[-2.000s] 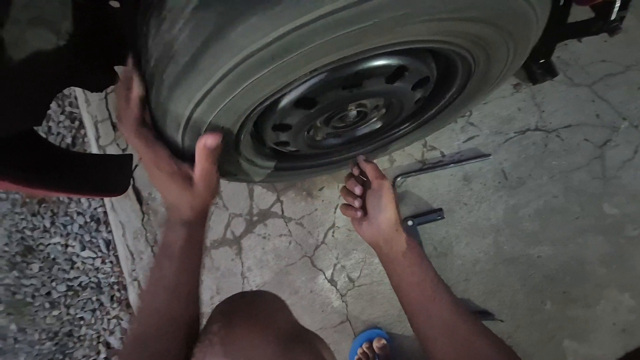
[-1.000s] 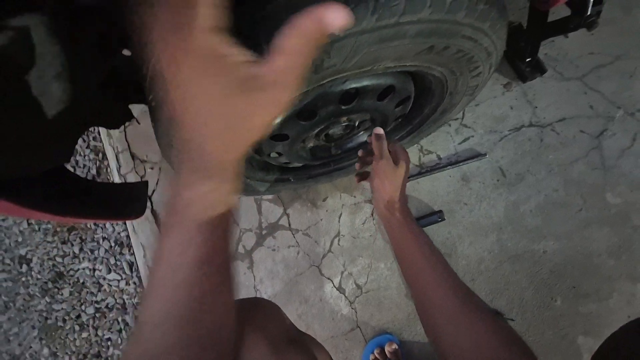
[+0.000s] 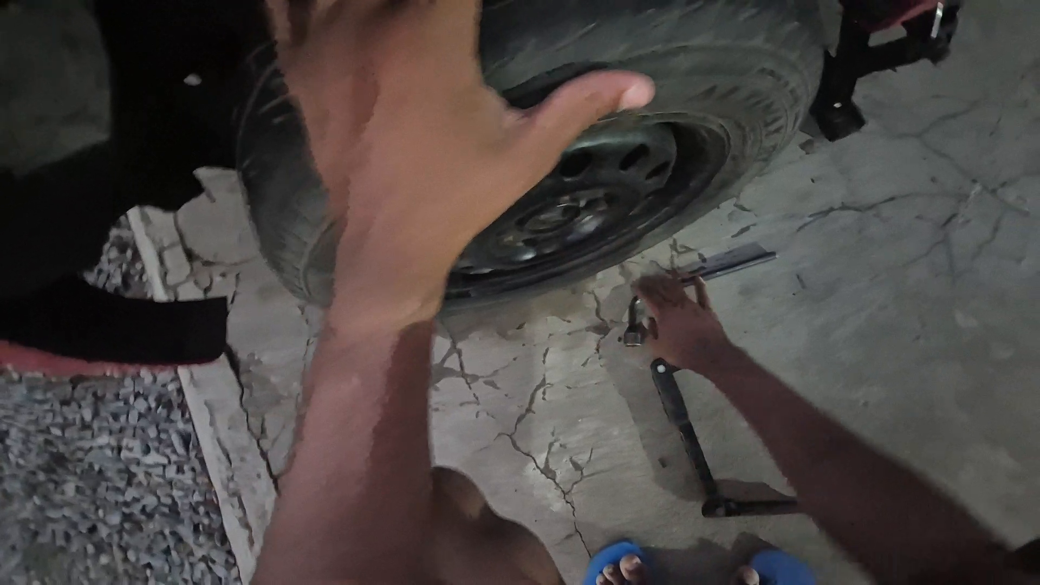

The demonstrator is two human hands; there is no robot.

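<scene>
A car wheel with a black steel rim [image 3: 569,211] and a worn tyre [image 3: 276,187] stands at the upper middle. My left hand [image 3: 414,122] is raised in front of it, fingers running out of the top edge and thumb spread; whether the fingertips touch the tyre is hidden. My right hand [image 3: 682,325] is low at the floor, at the near end of an L-shaped lug wrench [image 3: 735,264] whose socket end [image 3: 634,331] shows beside the fingers. The hand's grip on it is partly hidden. Just below lies a black folding crank handle [image 3: 686,431].
Cracked concrete [image 3: 520,406] lies under the wheel, with gravel [image 3: 106,479] beyond a concrete edge at the left. A dark red-edged body part [image 3: 114,329] juts in at the left. A black metal bracket [image 3: 841,89] is at the upper right. My feet wear blue sandals [image 3: 617,561].
My right hand has moved from beside the rim down to the lug wrench on the floor. My left hand has left the tyre's left side and is raised in front of the wheel.
</scene>
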